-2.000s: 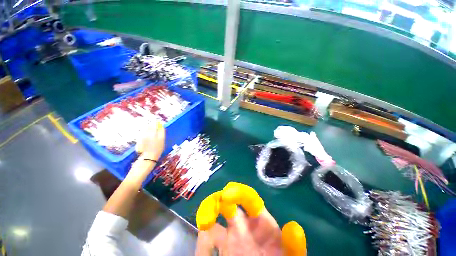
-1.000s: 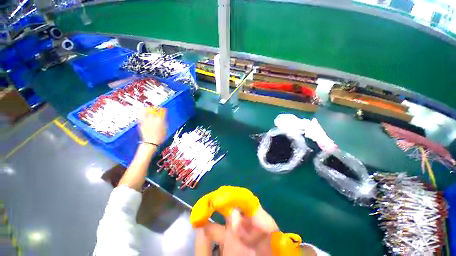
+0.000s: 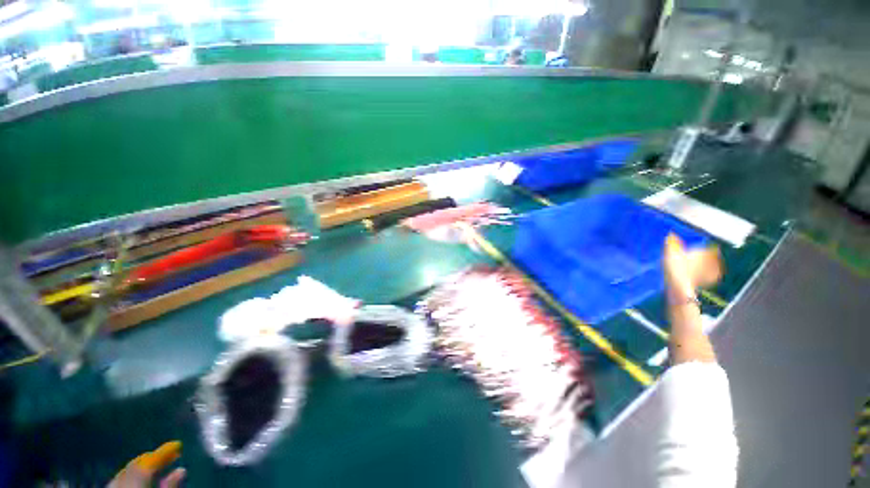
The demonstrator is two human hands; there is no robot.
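My right hand point(image 3: 694, 269), with a yellow-orange finger cot, is at the right edge of a blue bin point(image 3: 596, 253). It is blurred, and whether it grips the rim is unclear. The bin's blue inside shows, with no parts visible in it. A large pile of white and dark red wire pieces point(image 3: 510, 348) lies left of the bin on the green mat. My left hand point(image 3: 155, 467) is cut off at the bottom left edge. Its cot-covered fingertips show, but its hold cannot be told.
Two clear bags with black contents, one point(image 3: 253, 400) nearer and one point(image 3: 382, 343) beside the pile, sit before a white glove point(image 3: 286, 310). Behind are cardboard trays point(image 3: 205, 291) of wires and a pink-red wire bundle point(image 3: 448, 219). A white sheet point(image 3: 701, 217) lies behind the bin.
The view has swung right. My right hand has moved from bottom centre to the right-hand bin. My left hand has left the filled bin's edge and now shows at the bottom left.
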